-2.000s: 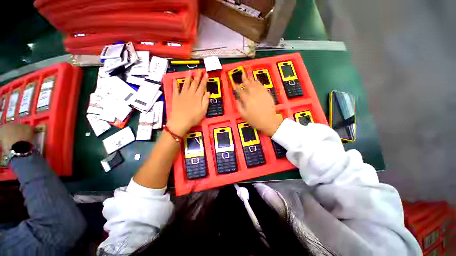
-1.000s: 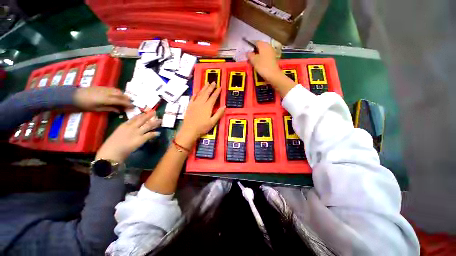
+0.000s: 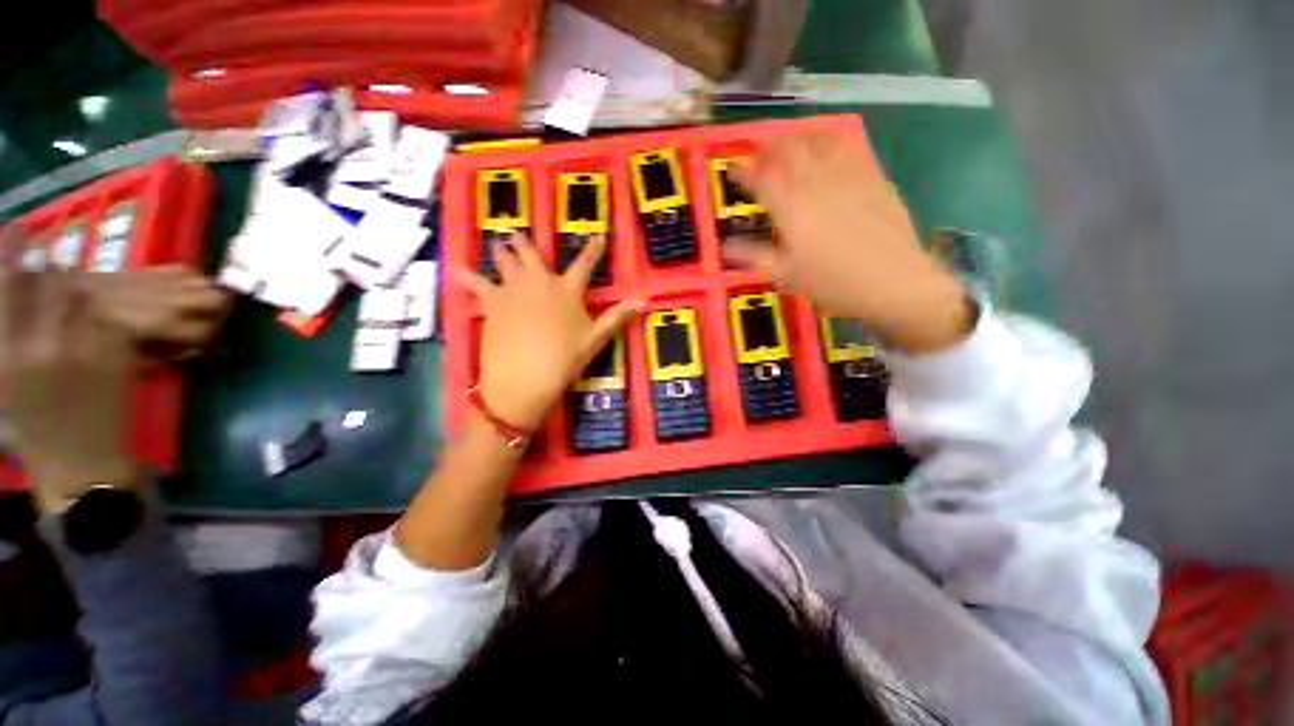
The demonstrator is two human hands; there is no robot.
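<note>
The red-orange phone tray lies flat in front of me. Keypad phones with yellow surrounds lie face up in its pockets, such as one in the back row and one in the front row. Their screens look dark. My left hand is spread over the left part of the tray, fingertips at the keypads of the two leftmost back-row phones. My right hand is blurred, over the right end of the back row. It hides the pockets there; whether it holds something cannot be told.
A pile of loose white batteries lies left of the tray. A small black part lies nearer. A coworker's hands are at another tray. Stacked trays stand behind. A smartphone is at right, partly hidden.
My right hand has moved from behind the tray to the right end of its back row. My left hand stays over the left part, fingers more spread. The coworker's hands have moved left, away from the batteries.
</note>
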